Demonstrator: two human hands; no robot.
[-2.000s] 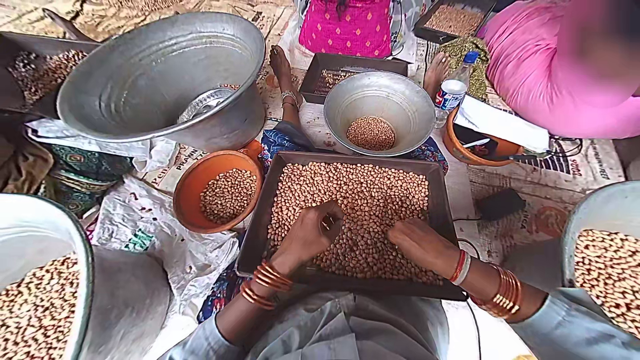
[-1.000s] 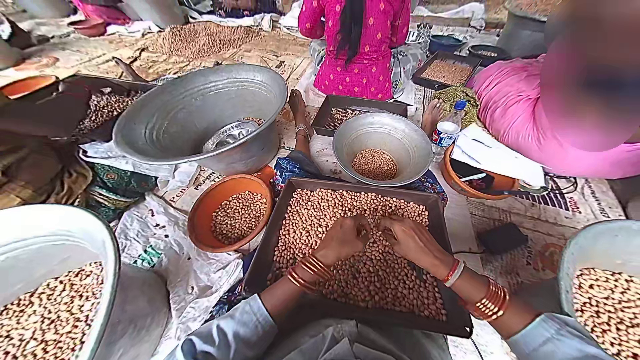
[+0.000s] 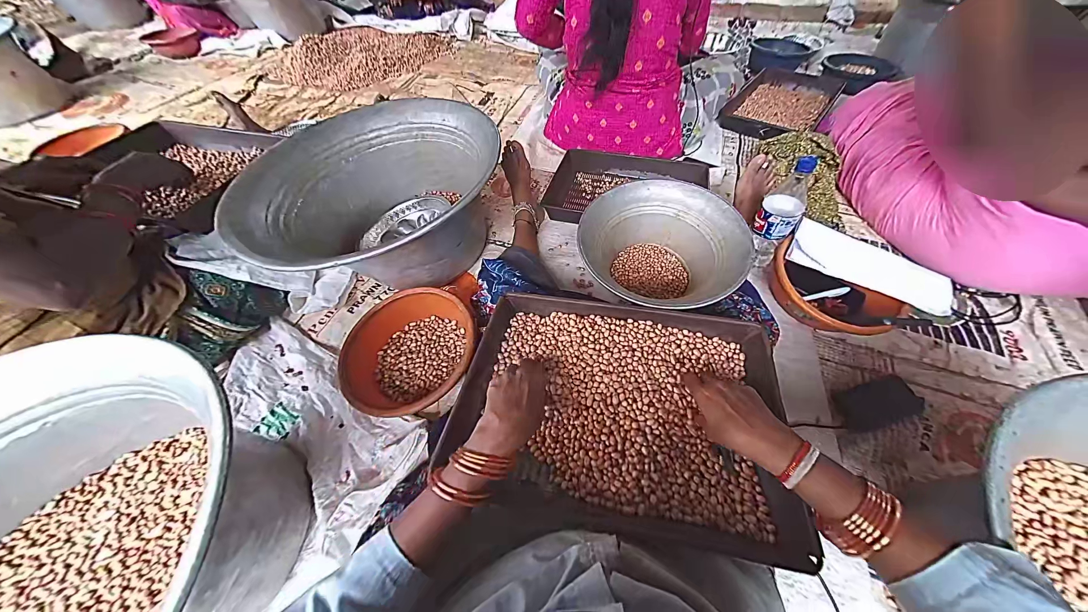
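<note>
A dark rectangular tray (image 3: 769, 374) full of small tan nuts or seeds (image 3: 629, 408) lies across my lap, its near edge toward me. My left hand (image 3: 515, 398), with red bangles at the wrist, rests on them at the tray's left side, fingers curled down. On the right side of the tray my right hand (image 3: 733, 416) reaches in with its fingertips among the pieces. Whether either hand holds any is hidden. An orange plastic bowl (image 3: 353, 357) of similar pieces touches or nearly touches the tray's left side. Beyond the tray stands a metal basin (image 3: 714, 225) with a small heap inside.
Large metal tubs stand at the left (image 3: 217, 425), upper left (image 3: 340, 170) and right (image 3: 1003, 425). A plastic bottle (image 3: 780, 208) stands beside an orange basin (image 3: 790, 302) with white paper on it. Co-workers sit ahead and at both sides. Another dark tray (image 3: 586, 161) lies beyond the metal basin.
My hands were close together near the middle of the tray one second ago; now they are apart, the left at the left side and the right farther right. The view has tilted up since the first frame.
</note>
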